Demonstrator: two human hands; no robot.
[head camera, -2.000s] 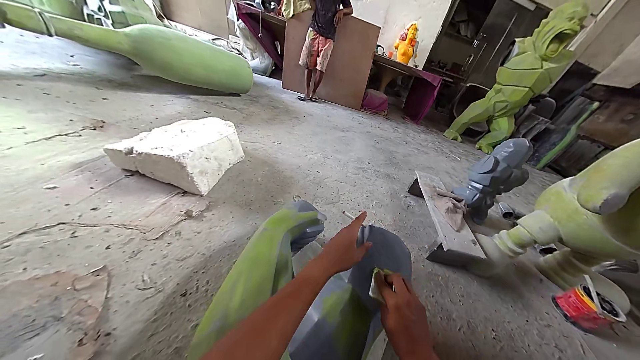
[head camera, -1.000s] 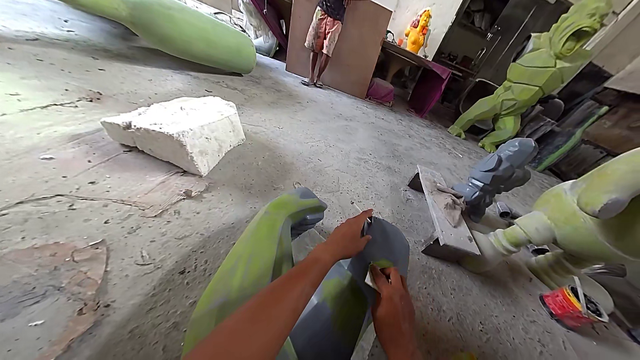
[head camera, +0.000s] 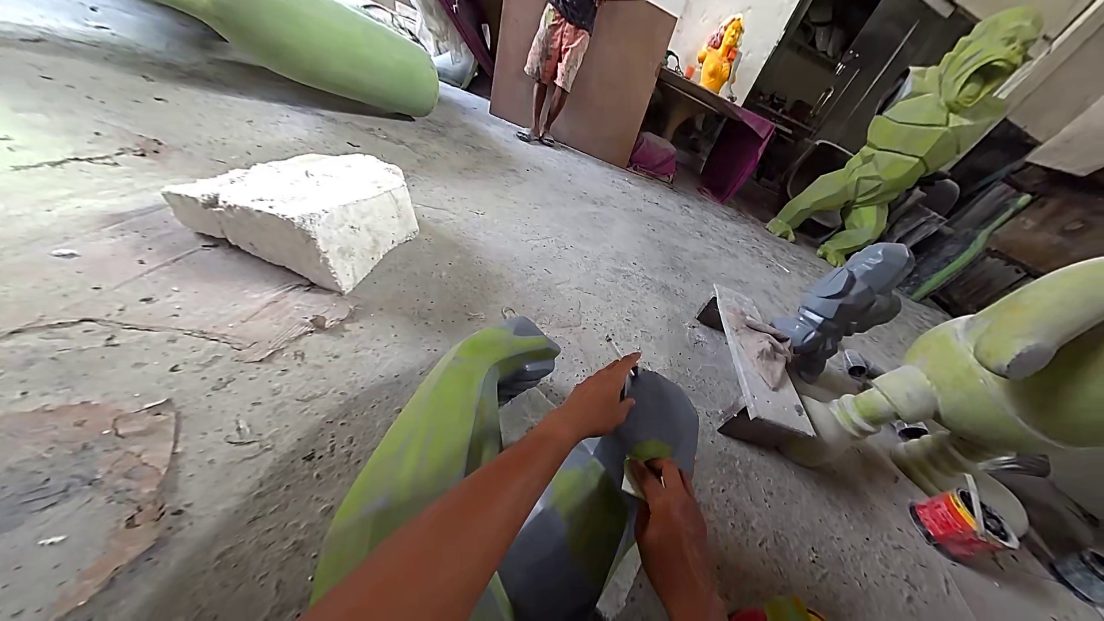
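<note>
A faceted sculpture part (head camera: 414, 440), painted green and grey, lies low in the middle of the view. My left hand (head camera: 601, 398) rests at the top of its grey rounded section (head camera: 668, 414), with the fingers bent around a small, thin tool whose kind I cannot make out. Lower on the same section, my right hand (head camera: 668, 509) pinches a small pale piece, perhaps sandpaper or a pad, against the surface beside a green patch.
A white rough block (head camera: 302, 216) sits at left on the concrete floor. Right stand a low bench (head camera: 755, 371) with a cloth, a grey figure (head camera: 849, 297), a green sculpture (head camera: 1000, 371) and a red can (head camera: 953, 522). A person (head camera: 559, 52) stands behind.
My right hand has shifted slightly on the grey section. My left hand stays near its upper edge. The person behind remains standing.
</note>
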